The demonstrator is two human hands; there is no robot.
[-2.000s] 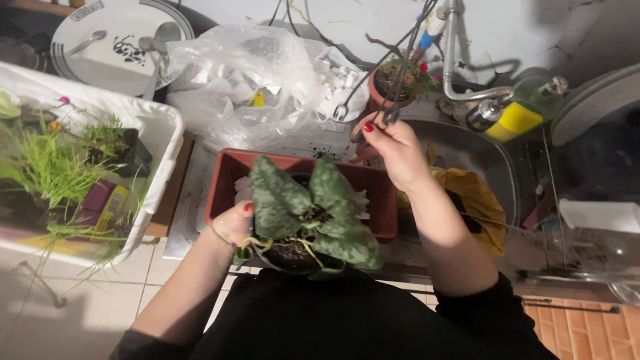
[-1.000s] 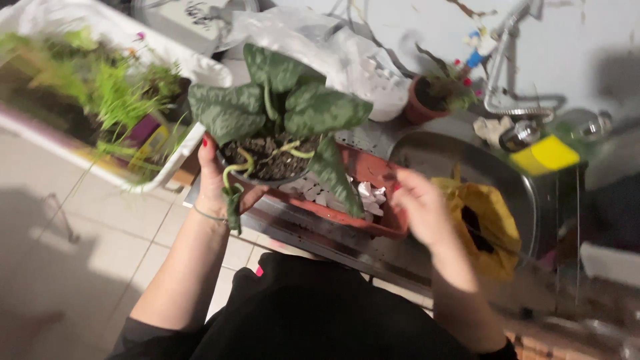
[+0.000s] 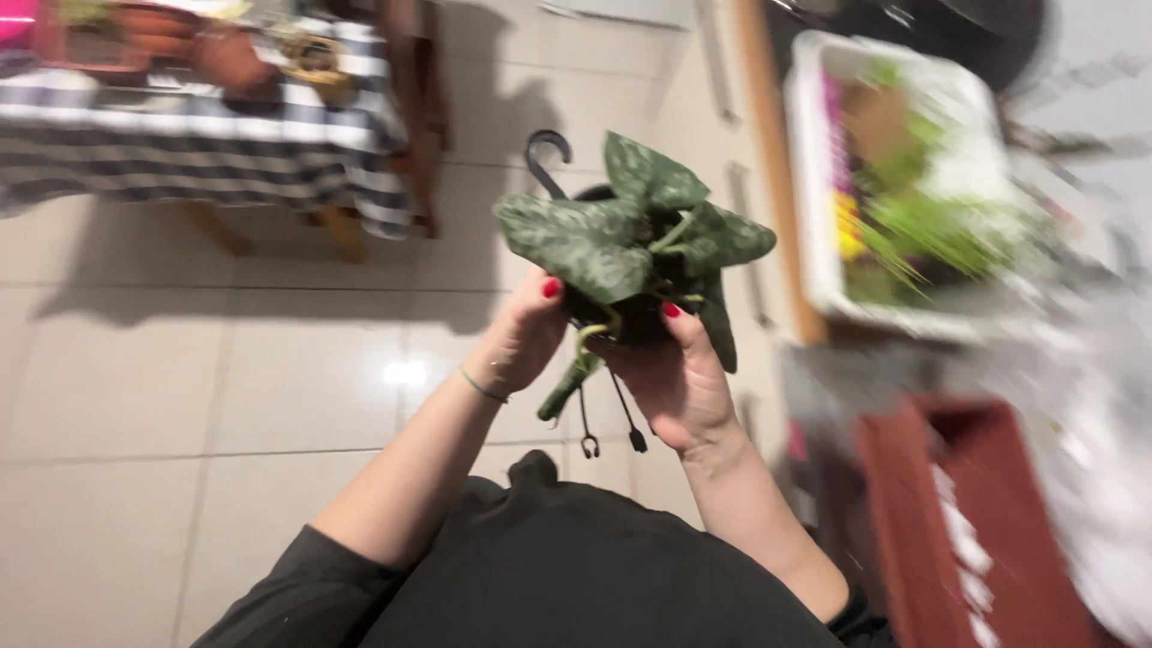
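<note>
Between my two hands is a dark pot (image 3: 634, 326) holding a plant with mottled green leaves (image 3: 585, 236). My left hand (image 3: 529, 328) grips its left side, thumb at the rim. On the right side my right hand (image 3: 679, 378) holds it, fingers partly beneath. A black plastic hanger hook (image 3: 547, 153) sticks up behind the leaves, and two thin black hanger arms (image 3: 630, 418) with clip ends dangle below the pot. One rolled leaf (image 3: 567, 391) droops at the front. The pot is mostly hidden by leaves and hands.
At right, a reddish-brown rectangular planter (image 3: 1017, 504) with white pieces inside stands near a white tub (image 3: 814, 261) of grassy plants and crumpled clear plastic. At upper left, a table with a checked cloth (image 3: 297, 135) bears terracotta pots (image 3: 229, 63). Tiled floor (image 3: 297, 387) lies below.
The view has swung left, away from the sink. My right hand, which held black hanger parts and was then off the pot, is now on it. The potted plant has left the place above the planter.
</note>
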